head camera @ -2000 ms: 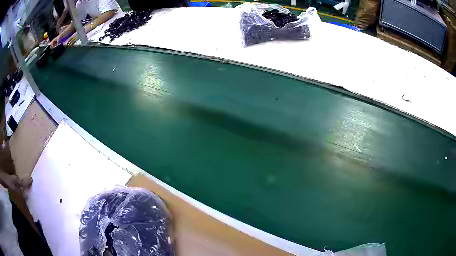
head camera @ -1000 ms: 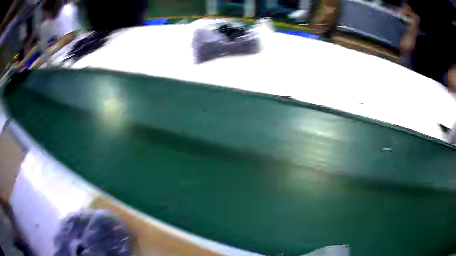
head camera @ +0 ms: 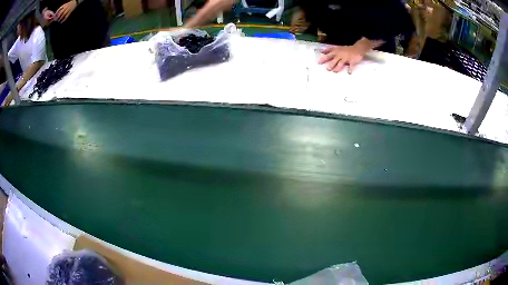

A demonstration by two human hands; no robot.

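Observation:
Neither of my hands shows. Nearest in front of me at the lower left, a clear crinkled bag with dark contents [head camera: 82, 269] lies partly cut off by the bottom edge. It rests by a brown cardboard sheet [head camera: 131, 268] and a white sheet [head camera: 33, 236]. An empty clear bag [head camera: 334, 275] sticks up at the bottom edge, right of centre. The green conveyor belt [head camera: 223, 217] runs across the view with small specks on it.
Across the belt, an open bulk bag of black cables [head camera: 192, 53] stands on the white bench [head camera: 267, 72]. Loose black cables [head camera: 51, 75] lie at its left. A person in black rests a hand [head camera: 345, 55] on the bench. Other people stand left. A grey post [head camera: 487, 83] rises at right.
The view has swung right, so the belt lies more level and the bags sit further left. A person in black, with a hand on the far bench, and the right post have come into view.

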